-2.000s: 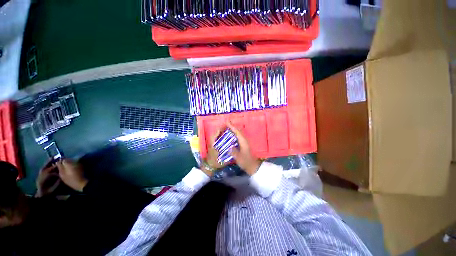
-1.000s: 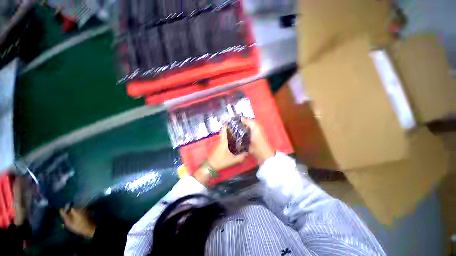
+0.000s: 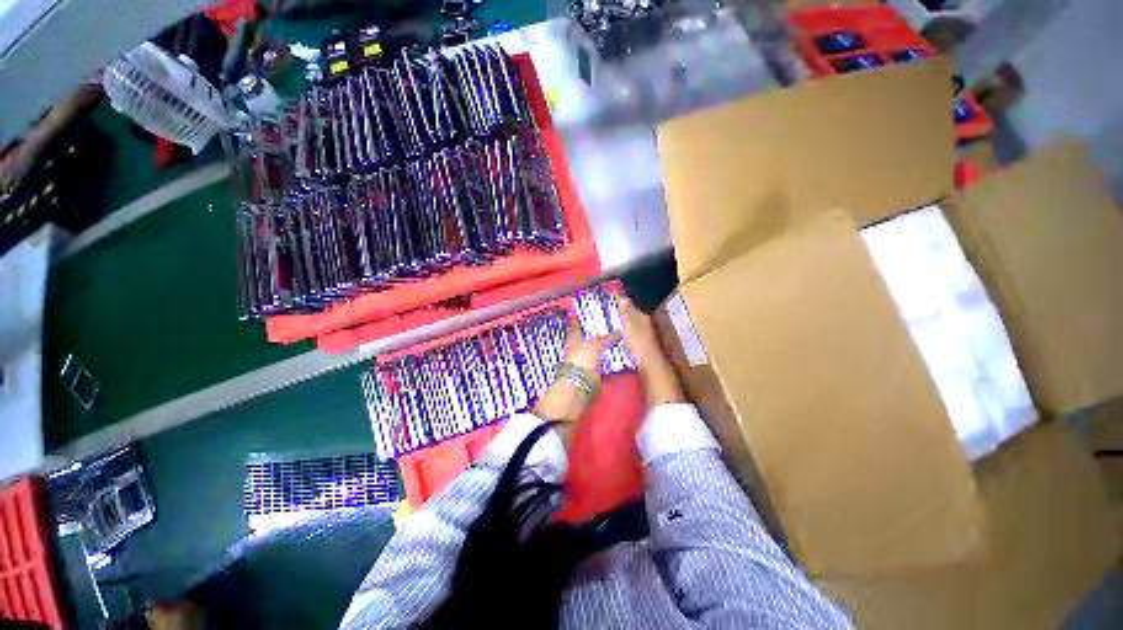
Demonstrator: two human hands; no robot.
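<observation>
A red slotted tray (image 3: 458, 468) lies in front of me, with a row of upright silvery frames (image 3: 474, 382) packed along its far side. My left hand (image 3: 584, 357) and my right hand (image 3: 638, 335) are at the right end of this row, on either side of a small group of upright frames (image 3: 599, 322). The frames between my hands stand in the tray's top right part. My fingertips are partly hidden among them. Dark hair covers part of my left sleeve.
Stacked red trays (image 3: 431, 295) with upright frames stand behind the metal rail. An open carton (image 3: 837, 394) with white sleeves (image 3: 954, 326) is at right. A black grid sheet (image 3: 323, 484) and loose frames (image 3: 117, 492) lie at left. Part of another person's hand (image 3: 175, 615) shows at bottom left.
My hands have moved from the tray's near part to the right end of the row, bringing the held bundle of frames there. The view has turned, showing more carton and stacked trays.
</observation>
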